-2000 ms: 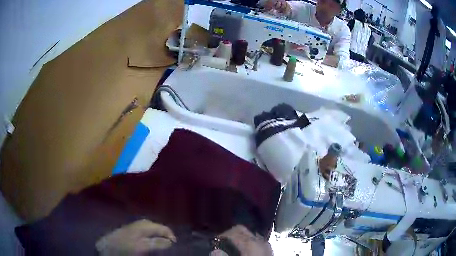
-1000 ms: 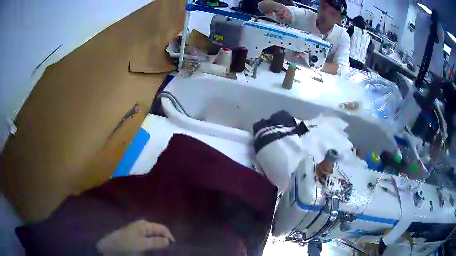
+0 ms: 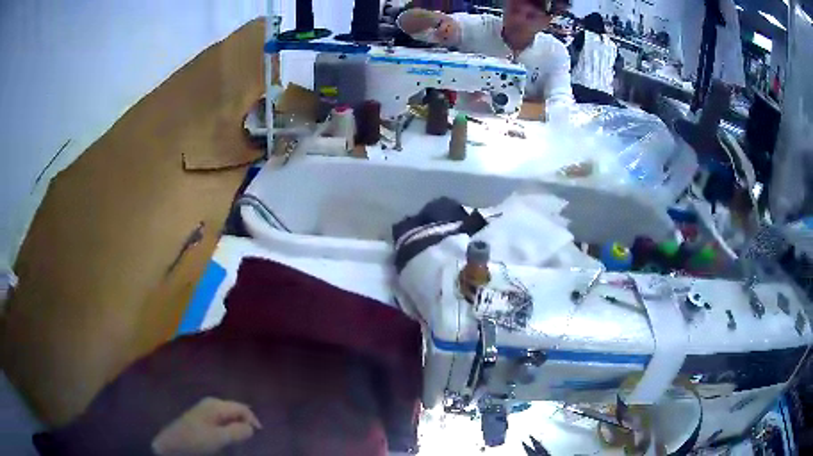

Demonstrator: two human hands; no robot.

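Observation:
The dark maroon cloth (image 3: pixel 312 356) lies over the machine table at the lower left, its right edge beside the left end of the sewing machine head (image 3: pixel 553 329). My left hand (image 3: pixel 207 427) rests on the cloth near the bottom edge, fingers curled; whether it grips the fabric cannot be told. My right hand is not in view. The presser foot and needle area (image 3: pixel 463 401) is brightly lit, just right of the cloth. A small orange-brown spool with a grey top (image 3: pixel 477 267) stands on the head's left end.
White fabric with dark stripes (image 3: pixel 437 236) lies behind the head. Brown card (image 3: pixel 125 223) leans at the wall. A person (image 3: pixel 535 53) sits at another machine (image 3: pixel 428 85) opposite. Scissors (image 3: pixel 624 432) lie under the machine arm, and dark snips (image 3: pixel 535 445) lie at the bottom edge.
The view has turned right, shifting the scene left and showing more of the machine. My right hand, at the cloth's lower edge two seconds ago, has left the picture. My left hand stays on the cloth.

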